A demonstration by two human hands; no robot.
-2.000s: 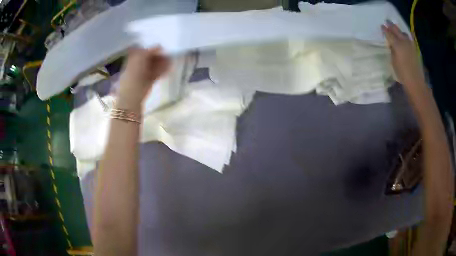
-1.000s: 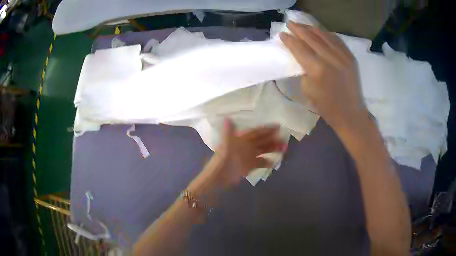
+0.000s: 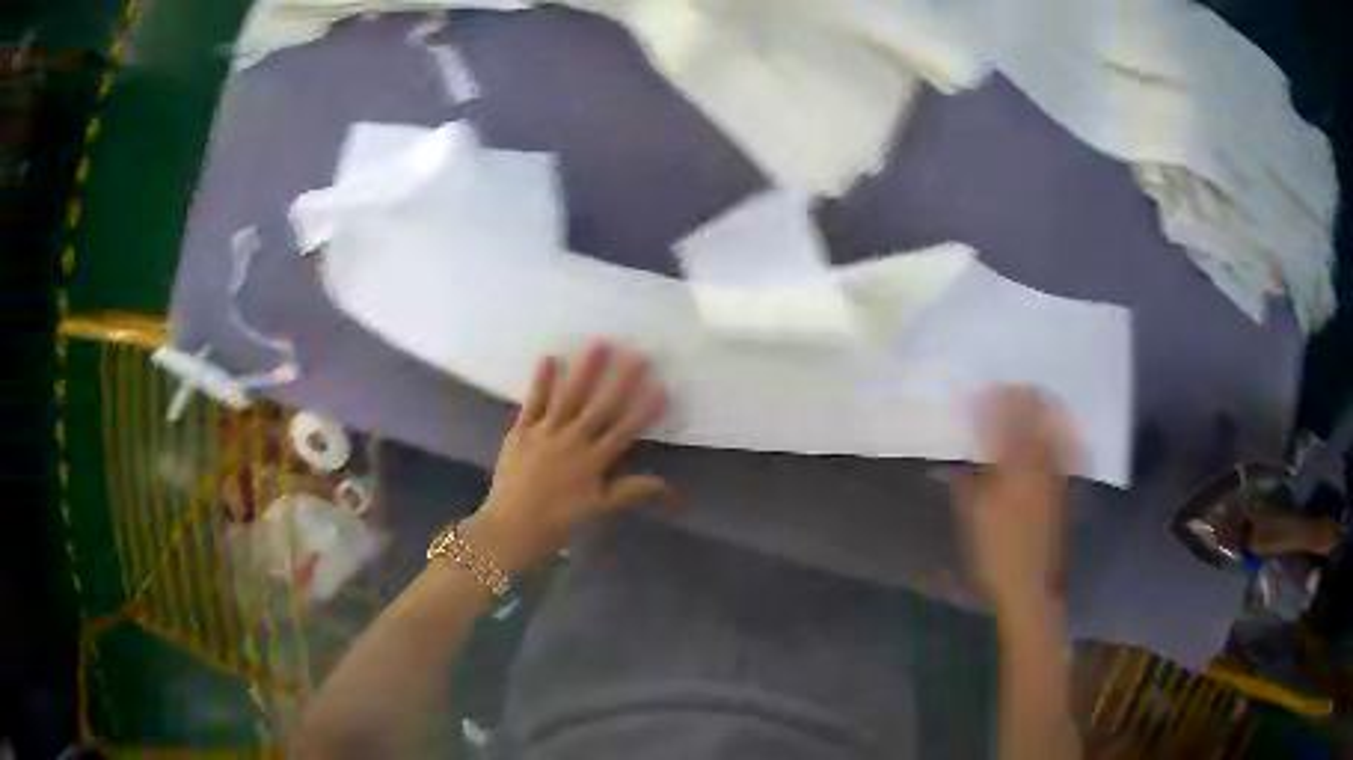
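A white cut garment panel lies across the near part of the grey-purple ironing table. Its left end is rumpled and folded over, and a flap stands up at its middle top edge. My left hand lies with spread fingers on the panel's lower edge, left of centre. My right hand is blurred and rests on or just over the panel's right part; its fingers are not clear. The steam iron sits at the table's right edge, away from both hands.
Overlapping cream panels lie at the far side, rumpled at right. Curly white tape scraps lie at left. Yellow wire baskets hang at the left and right front corners. Tape rolls show by the left basket.
The white panel has come from the far side to the near edge and lies spread there. Both hands have moved nearer the wearer. The view has tipped down, showing the baskets and the wearer's lap.
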